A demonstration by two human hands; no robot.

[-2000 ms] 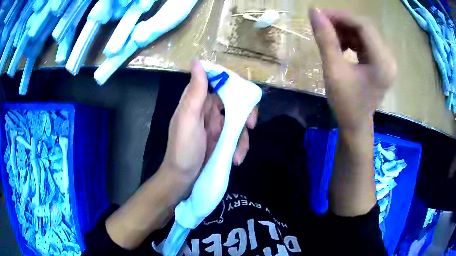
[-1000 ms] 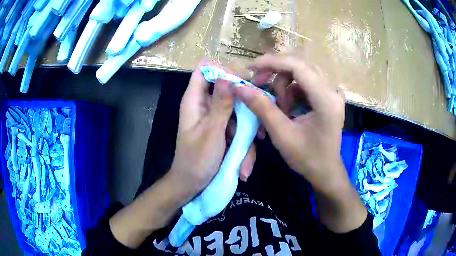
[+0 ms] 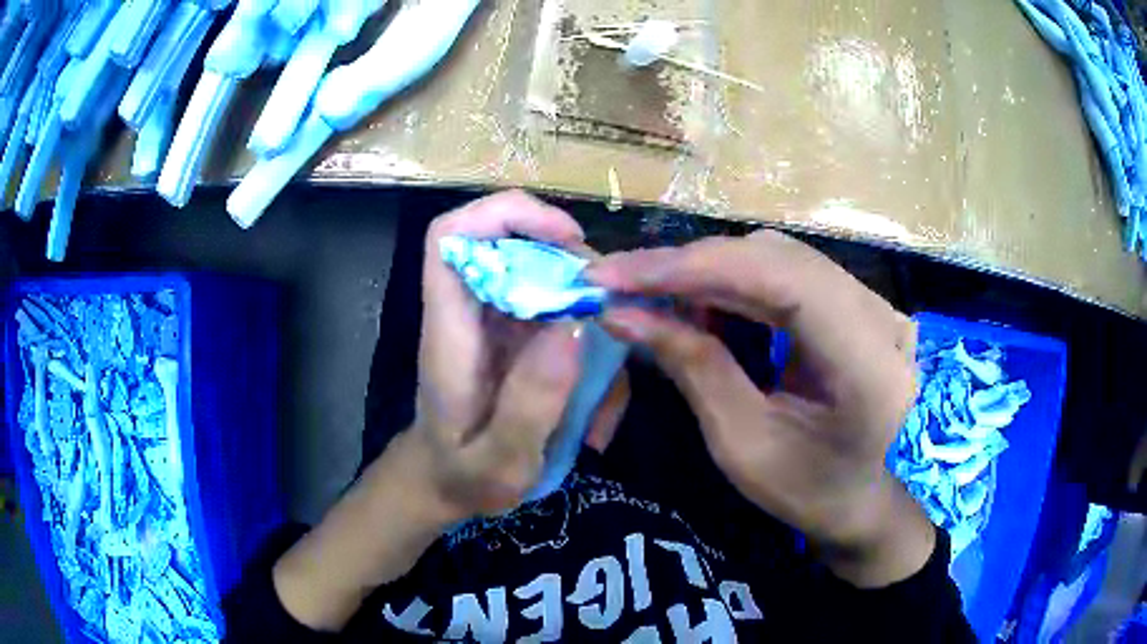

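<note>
A pale blue-white moulded leg [image 3: 518,277] is held over my lap, its foot end up and facing me, its shaft running down behind my left hand. My left hand [image 3: 497,365] is closed around the leg just below the foot. My right hand [image 3: 767,365] pinches the heel side of the foot between thumb and forefinger, beside a dark-blue trim piece [image 3: 589,306]. Part of the trim is hidden by the fingers. No stick shows in either hand.
Brown film-covered table [image 3: 805,164] with a curved edge lies ahead. A stained glue pad [image 3: 616,94] bears thin sticks and a white lump [image 3: 650,43]. Leg piles lie left [image 3: 271,113] and right [image 3: 1094,101]. Blue crates of pale pieces stand left [image 3: 233,453] and right [image 3: 1038,440].
My right hand has come from over the table to the foot and now pinches it. The leg has turned so its foot faces me, lower than before.
</note>
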